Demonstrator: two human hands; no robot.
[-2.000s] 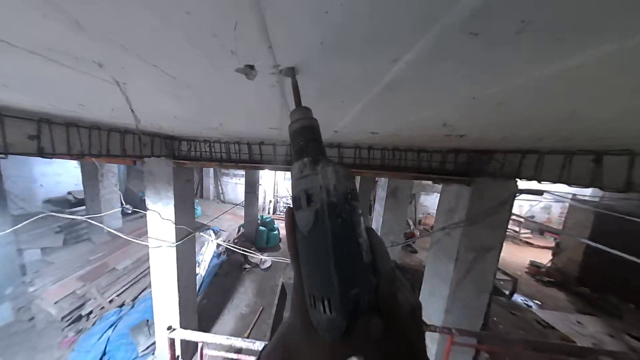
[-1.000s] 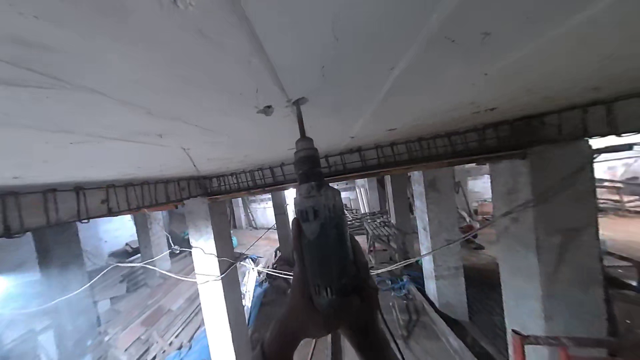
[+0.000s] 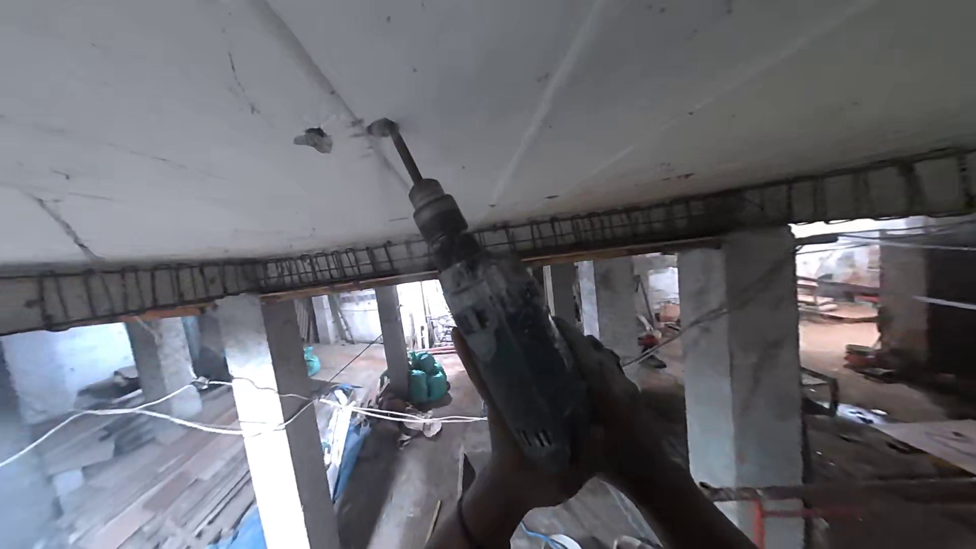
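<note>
A dusty rotary hammer drill points up and to the left, its chuck holding a steel bit. The bit's upper end meets the concrete ceiling at a chipped spot; whether it has entered a hole cannot be told. Just left of it is a ragged broken patch in the ceiling. My left hand grips the drill's rear from the left and below. Around its right side and back wraps my right hand. The drill's handle and trigger are hidden.
Exposed rebar cages run along the ceiling's far edge. Concrete columns rise from a lower floor. White cables cross at left. Red metal rails are at lower right. Green sacks, stacked boards and a blue tarp lie below.
The drill has tilted further to the left, with both hands still around its body. The camera view has turned and shifted.
</note>
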